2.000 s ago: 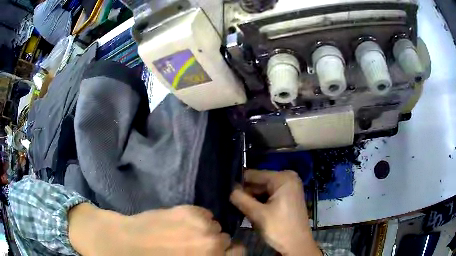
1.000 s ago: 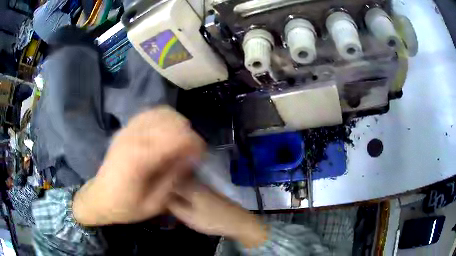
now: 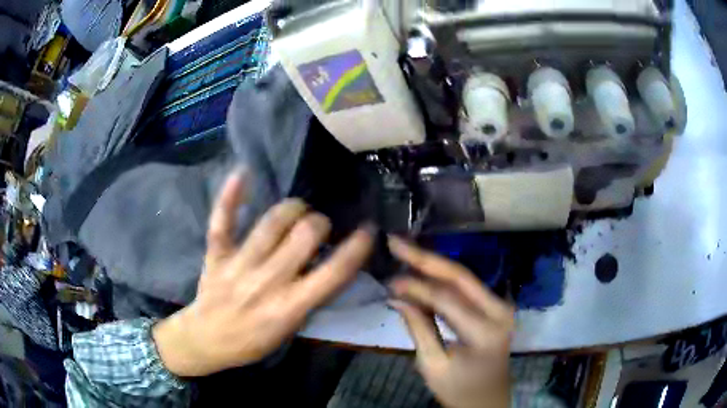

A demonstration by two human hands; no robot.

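Observation:
Grey and black garment piece [image 3: 151, 219] lies left of and in front of the overlock machine [image 3: 351, 76]. Its black part runs under the labelled head. My left hand [image 3: 259, 279] is spread flat on the cloth, fingers apart. My right hand [image 3: 458, 319] is at the cloth's right edge below the needle area, thumb and fingers closed on the black edge; it is a little blurred. The needle and presser foot are too dark to make out.
Four white tension knobs [image 3: 552, 103] and a cream front cover [image 3: 524, 198] are on the machine. A blue plastic piece [image 3: 542, 275] with dark lint lies below. Plaid cloth [image 3: 209, 84] and more grey cloth [image 3: 108, 119] lie at the left. The white table [image 3: 670, 263] has a brown edge.
My hands were close together and blurred, left of the blue plastic; now they are apart, with the left spread on the cloth and the right at its edge. Black cloth now covers the area below the head.

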